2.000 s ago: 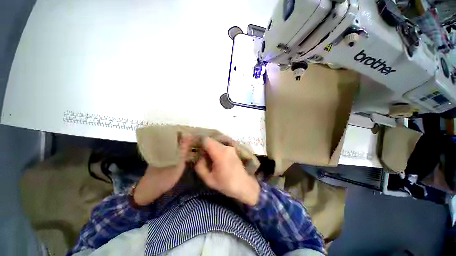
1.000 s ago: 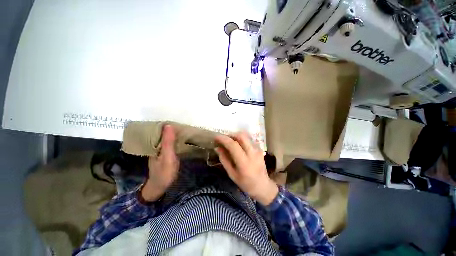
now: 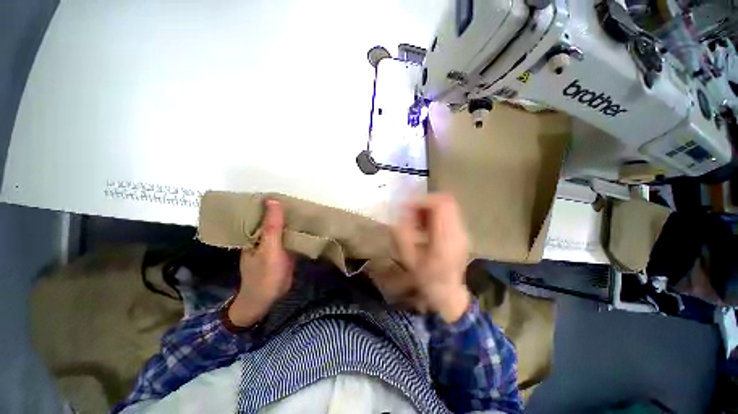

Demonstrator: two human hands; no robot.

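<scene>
A narrow folded piece of tan cloth [image 3: 324, 220] lies along the front edge of the table, with a pale frayed edge hanging over it. My left hand [image 3: 267, 263] grips the piece near its left end, thumb on top. My right hand [image 3: 437, 247] is blurred over the piece's right end; whether it holds the cloth cannot be told. A larger tan cloth panel [image 3: 494, 178] lies right of the needle area, partly under the machine head, beside my right hand.
The white "brother" sewing machine [image 3: 595, 97] stands at the right, its presser foot [image 3: 417, 113] lit violet-white. Small cut tan pieces [image 3: 635, 234] lie at the far right table end. Spare tan cloth [image 3: 105, 323] hangs below the table at left. A printed ruler [image 3: 150, 192] marks the front edge.
My right hand has moved right and up along the folded piece. The piece, earlier bunched between both hands, now lies more stretched out to the right. My left hand has come to grip its left part.
</scene>
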